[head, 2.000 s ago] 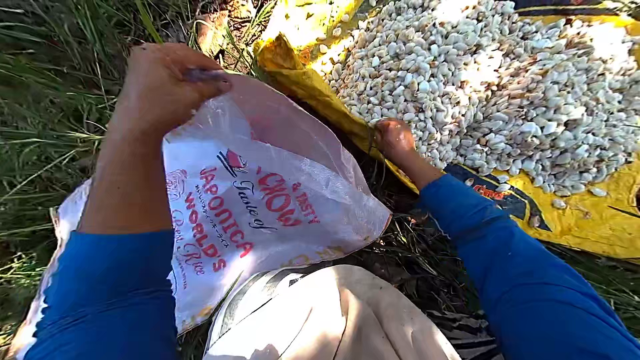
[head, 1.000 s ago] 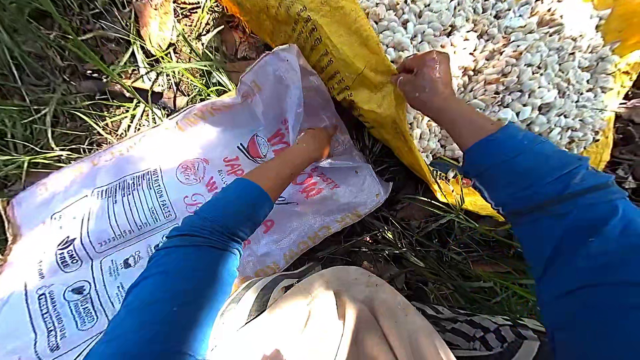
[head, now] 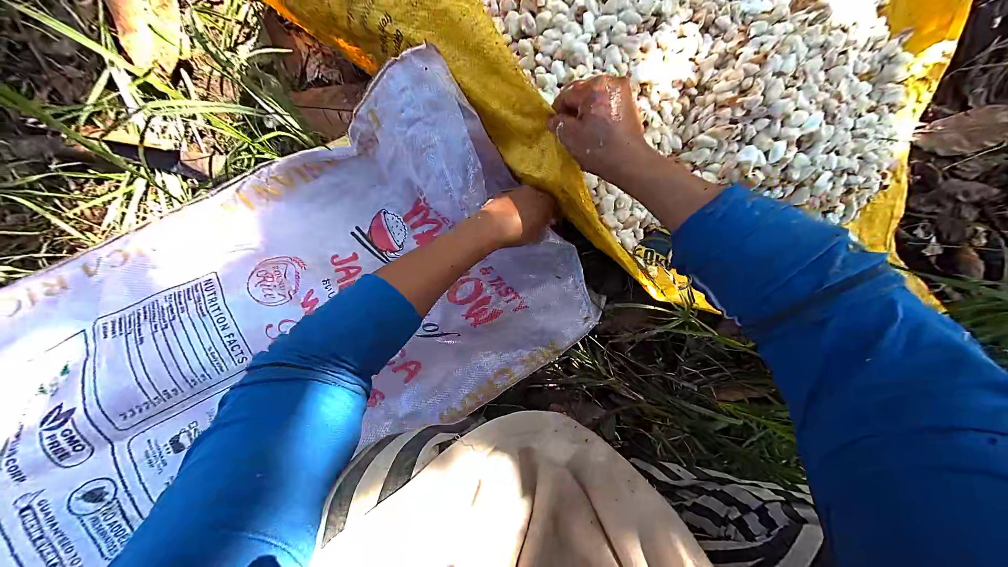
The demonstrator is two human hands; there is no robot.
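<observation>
A white woven plastic rice sack with red and black print lies across the left and middle. My left hand is at the sack's upper right end, its fingers partly hidden under the edge of a yellow woven sack sheet. What those fingers hold cannot be seen. My right hand pinches the yellow sheet's edge with bent fingers, a little above and right of my left hand. On the yellow sheet lies a wide heap of whitish, bean-like seeds, right beside my right hand.
Grass and dry leaves border the sacks at the upper left. More dry leaves lie at the right edge. My knee in beige cloth is at the bottom, with black-and-white striped cloth beside it.
My left hand has moved from the white sack's far upper edge to its right end, beside the yellow sheet. The white sack lies flatter, with more print showing. The view has shifted.
</observation>
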